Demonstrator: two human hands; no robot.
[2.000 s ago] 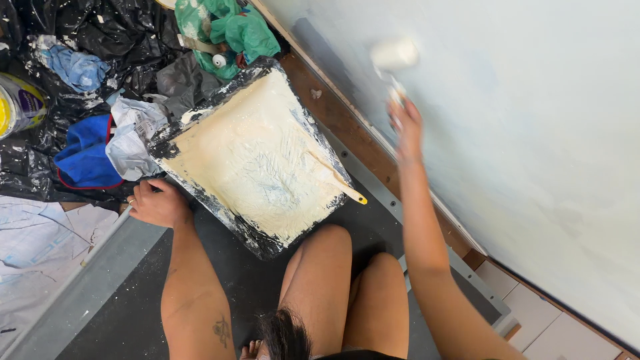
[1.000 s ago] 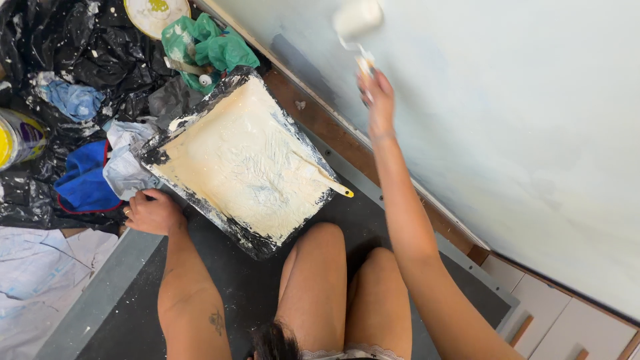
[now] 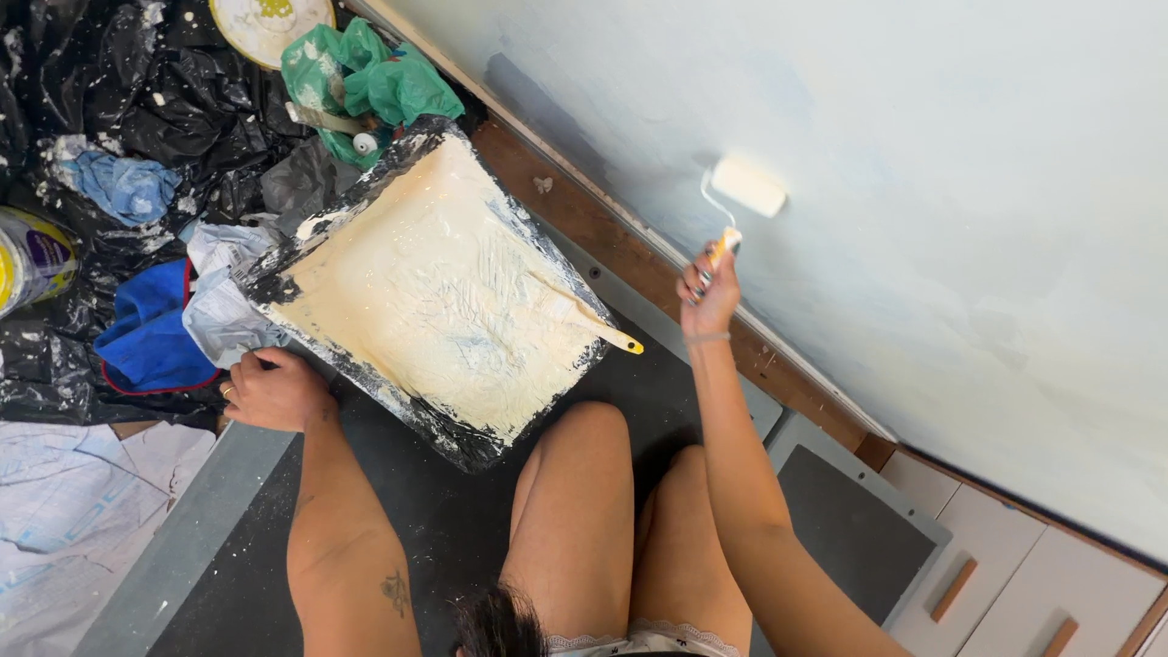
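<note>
My right hand (image 3: 712,290) grips the yellow-and-white handle of a small paint roller (image 3: 748,185), whose cream-coated sleeve is against the pale blue-white wall (image 3: 958,210). My left hand (image 3: 276,391) rests with curled fingers at the edge of the grey platform (image 3: 205,511), beside a crumpled pale rag; whether it grips the edge is hidden. Between my arms lies a black-lined paint tray (image 3: 429,301) coated in cream paint. A paintbrush (image 3: 620,338) lies in it, its pale handle with a yellow tip sticking out over the right rim.
Paint-spotted black plastic sheeting (image 3: 182,91) at the left carries a green plastic bag (image 3: 401,82), a blue cloth (image 3: 151,328), a paint can (image 3: 32,260) and a round lid (image 3: 274,27). White drawers (image 3: 995,566) with wooden handles stand at lower right, by the wall.
The roller in my right hand has moved down the wall compared with one second ago. My left hand stays at the platform edge, and the tray and brush keep their places.
</note>
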